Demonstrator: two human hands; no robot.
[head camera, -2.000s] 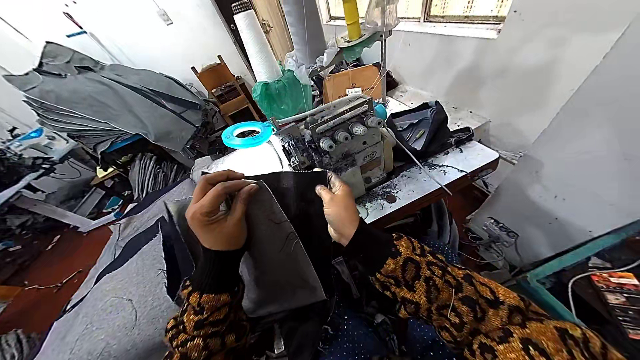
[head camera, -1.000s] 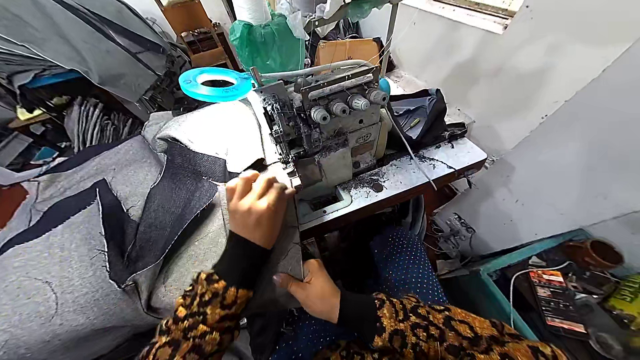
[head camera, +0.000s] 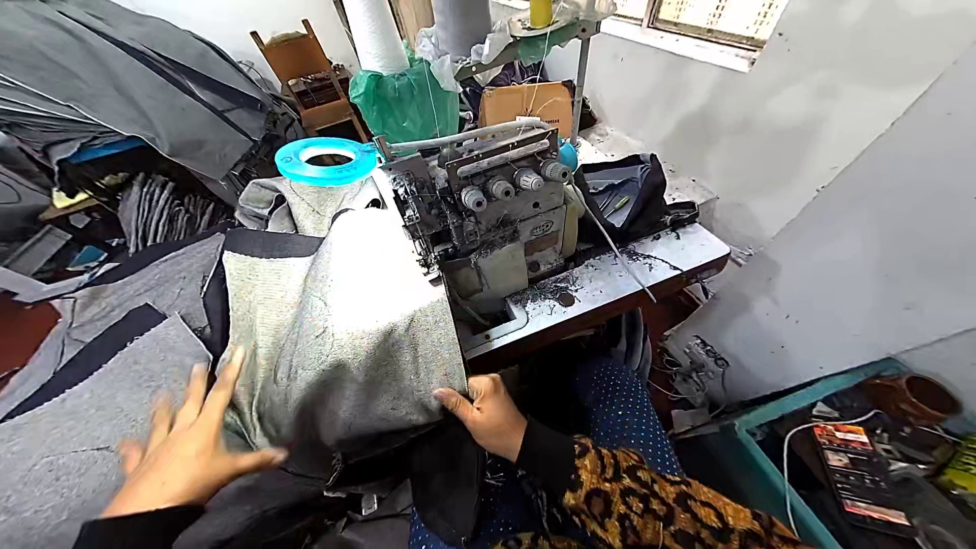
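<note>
A grey denim fabric panel (head camera: 366, 335) lies at the overlock sewing machine (head camera: 511, 213), its right edge running up to the needle area. My right hand (head camera: 488, 415) pinches the panel's lower right corner between thumb and fingers, below the machine's front. My left hand (head camera: 187, 438) is spread over the fabric at the lower left, fingers apart and slightly blurred, holding nothing. More grey denim pieces with dark strips (head camera: 99, 427) lie to the left. Dark cloth hangs under the panel over my lap.
Lint and thread scraps cover the white machine table (head camera: 671, 255). A blue ring (head camera: 326, 162) sits left of the machine head, thread cones (head camera: 374, 34) behind. Dark fabric (head camera: 625, 194) lies at right. A teal crate (head camera: 785, 476) holds a phone (head camera: 858, 473). A wooden chair (head camera: 313, 76) stands behind.
Two seconds ago both hands held cloth up before the machine; one second ago my left hand pressed fabric near the needle. It has since moved left and opened. My right hand still grips the cloth.
</note>
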